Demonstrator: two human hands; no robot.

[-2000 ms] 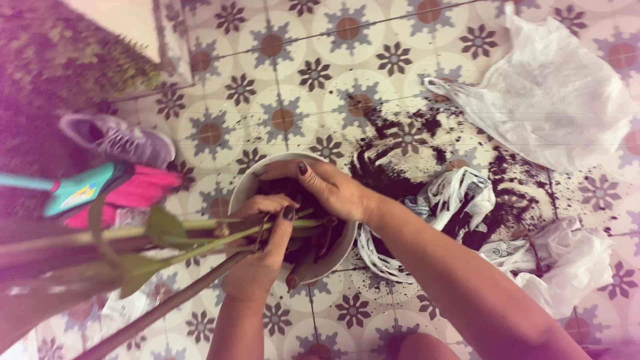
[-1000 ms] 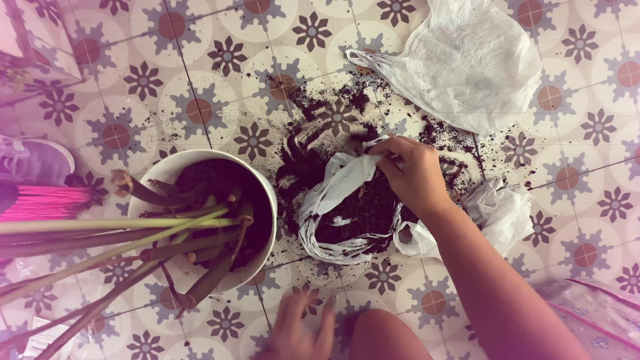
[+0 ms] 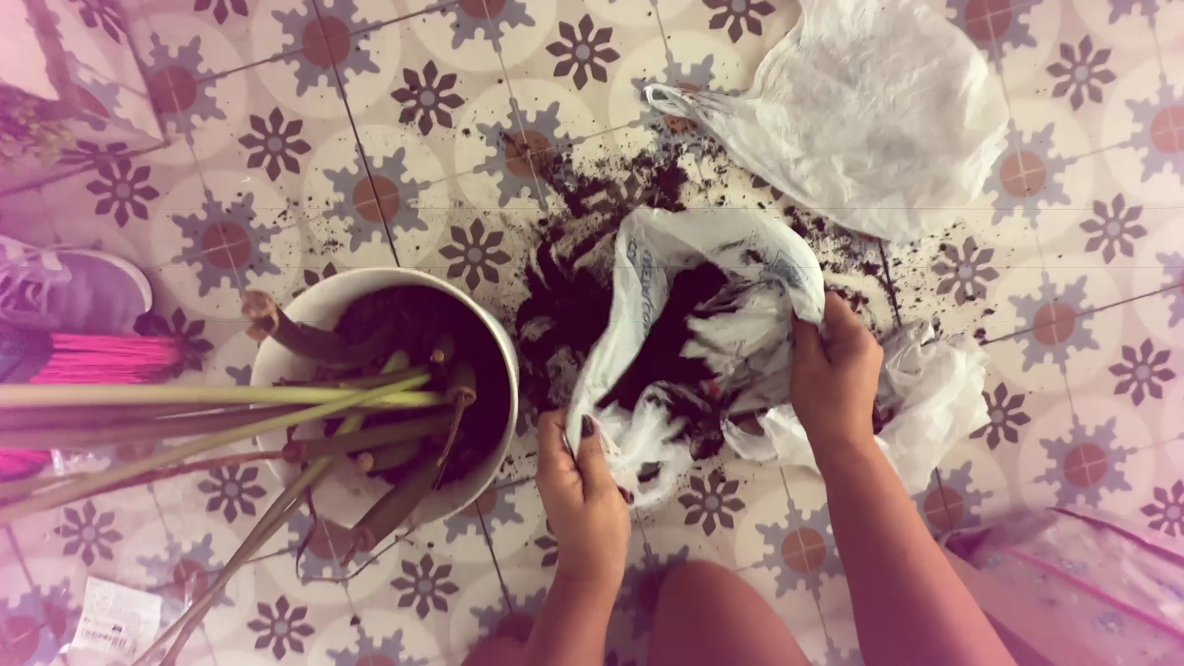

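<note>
My left hand (image 3: pixel 585 495) pinches the near left rim of a white plastic bag (image 3: pixel 740 242), and my right hand (image 3: pixel 835 375) grips its right rim. Between them the bag's mouth is spread, with dark potting soil (image 3: pixel 680 328) inside. Left of my hands stands a round white pot (image 3: pixel 502 356) holding dark soil and a plant with thick cut brown stems (image 3: pixel 393 509) and long green stalks (image 3: pixel 222 396) that lean out to the left. Neither hand touches the pot.
Loose soil (image 3: pixel 564 277) lies scattered over the patterned tile floor around the bag. A second white plastic bag (image 3: pixel 879 120) lies at the upper right, a crumpled one (image 3: pixel 943 398) at the right. At the left are a sneaker (image 3: pixel 69 287), pink bristles (image 3: pixel 111 358) and a printed label (image 3: pixel 116 618).
Two seconds ago both hands were in the pot; then my right hand took the bag while my left was low and blurred. Now both hold the bag's rim, its mouth spread wider.
</note>
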